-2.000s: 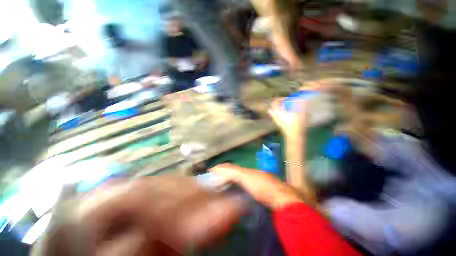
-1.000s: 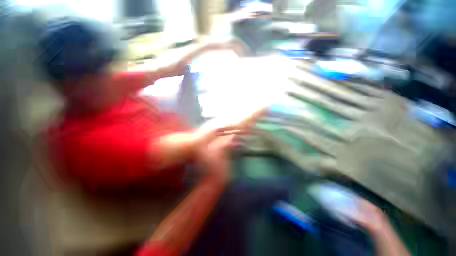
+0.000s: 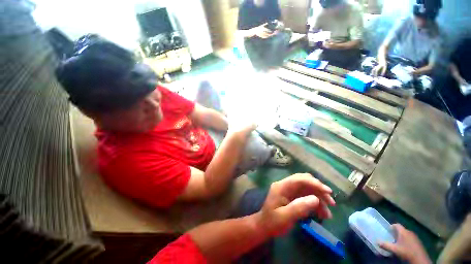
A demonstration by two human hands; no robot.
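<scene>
My left hand, in a red sleeve, is raised in the lower middle, with curved fingers apart and nothing in it. My right hand is at the lower right, partly cut off by the bottom edge. It grips the near end of a translucent whitish plastic tray, shallow with rounded corners. A blue open box or sleeve lies low between my two hands, left of the tray. The hands do not touch it.
A person in red sits close at the left, before stacked flattened cardboard. A slatted pallet bears blue boxes and a whitish carton. A plywood sheet adjoins it. People sit beyond. Glare hides part of the pallet's left side.
Since one second ago, my left hand has moved right, away from the neighbour's arm. My right hand still holds the tray. The view turned left after the oldest frame and is now sharper.
</scene>
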